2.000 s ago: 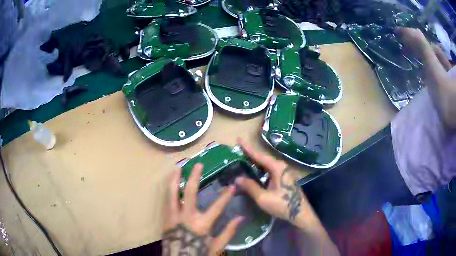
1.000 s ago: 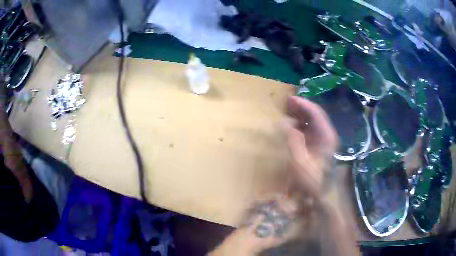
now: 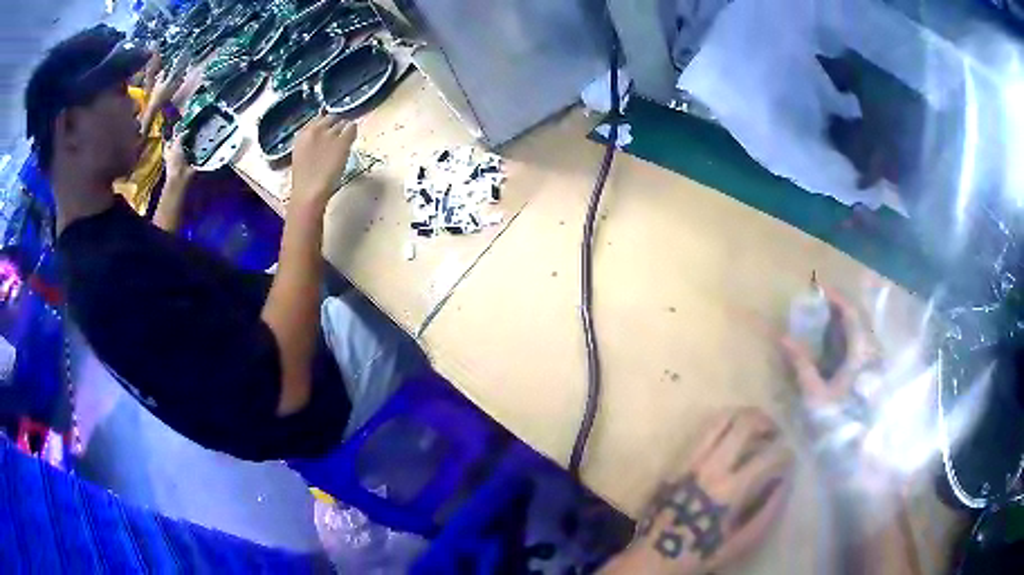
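Note:
A small translucent white glue bottle stands upright, narrow tip up, over the tan board at the right. My right hand is around it, thumb and fingers on its sides; glare and blur hide part of the grip. My left hand, with a dark wrist tattoo, is low on the board at the lower right. Its fingers are loosely bent and a little apart, with nothing visible in them. A green housing with a pale rim shows at the right edge, blurred and partly hidden by glare.
A black cable crosses the board. Beyond it lie small white-and-dark pieces and a grey metal box. A neighbouring worker handles green housings at upper left. Blue plastic stool at the front edge; white sheeting at the back.
The view has swung left, bringing the neighbouring worker into sight. My hands have left the housing they were on, and my right hand has closed around the bottle.

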